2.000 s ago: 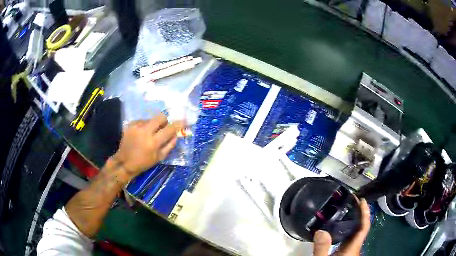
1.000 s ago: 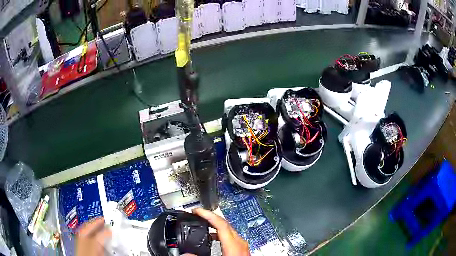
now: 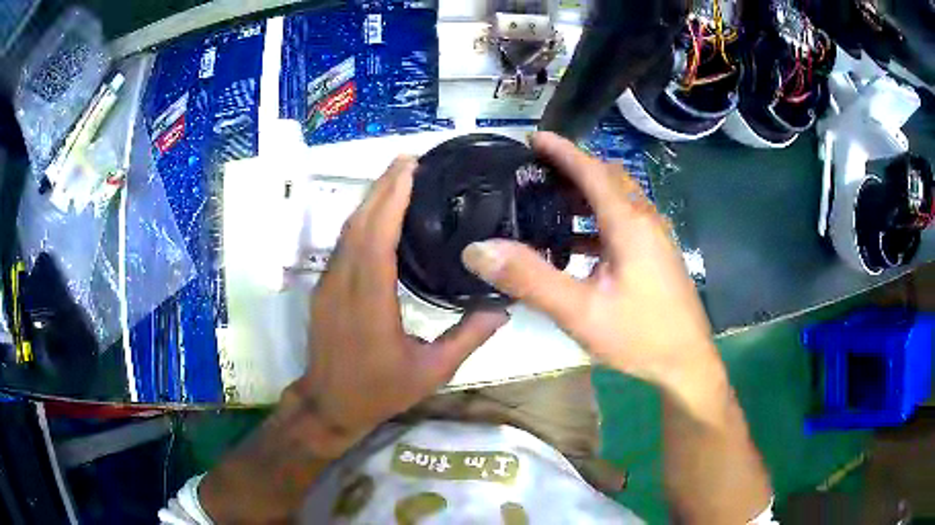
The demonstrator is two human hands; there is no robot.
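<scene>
A camera unit with a black round front [image 3: 451, 210] lies on the white work pad [image 3: 261, 359], its white mounting arm [image 3: 282, 195] pointing left. My left hand [image 3: 374, 297] is wrapped round the left and lower side of the black front. My right hand [image 3: 605, 267] holds its right side, with the thumb on top and the fingers at the upper right edge. The fingers and palms hide parts of the rim.
The dark screwdriver [image 3: 600, 67] hangs just behind my right hand. The screw feeder [image 3: 523, 51] stands at the back. Open housings with wires [image 3: 702, 62] stand at the right. A plastic bag [image 3: 92, 236] lies left on the bench. A blue stool [image 3: 866, 369] is lower right.
My left hand has come from the left onto the black front, and both hands now hold it. The view has tilted down, so the unit sits nearer the middle.
</scene>
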